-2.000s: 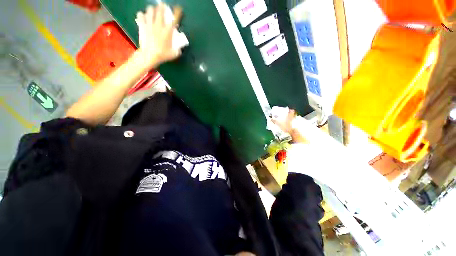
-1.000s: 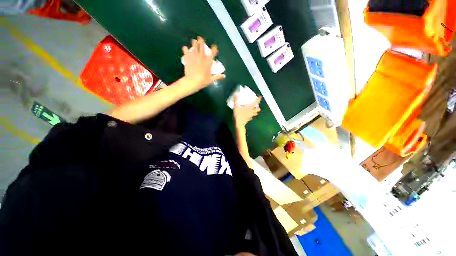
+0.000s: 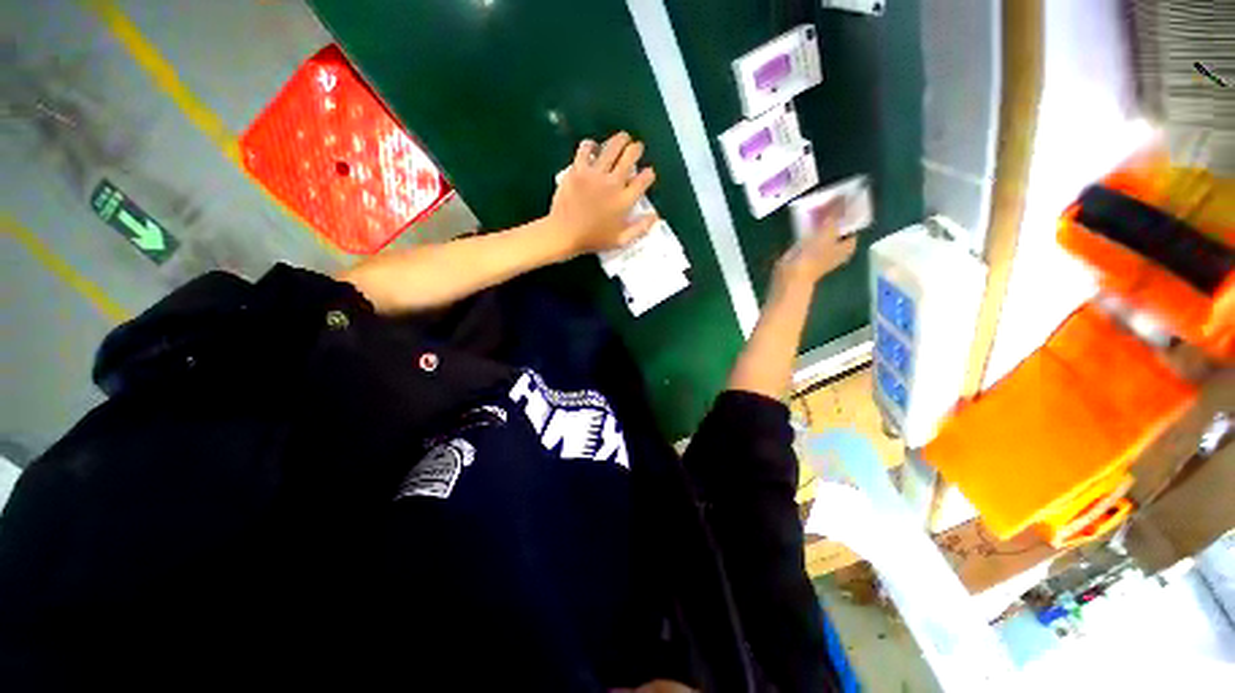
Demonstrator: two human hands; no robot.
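My left hand (image 3: 603, 196) is over a short row of white unit boxes (image 3: 656, 282) on the green conveyor belt (image 3: 528, 81), its fingers curled round the upper end; how many boxes it holds is hidden. My right hand (image 3: 813, 255) grips one slightly blurred unit box (image 3: 832, 207) with a pinkish label, beyond the pale metal strip (image 3: 698, 149). Several unit boxes with purple labels (image 3: 776, 71) lie beside it on the far strip of belt, two of them touching.
A red plastic stool (image 3: 339, 156) stands left of the belt. A white power socket strip (image 3: 921, 318) and orange bins (image 3: 1056, 420) are on the right. Brown cardboard lies past the belt's end. The grey floor has yellow lines and a green arrow sign (image 3: 133, 221).
My left hand has moved right along the belt, and white boxes now lie in a row at it. My right hand has moved from the near side across the metal strip to a labelled box.
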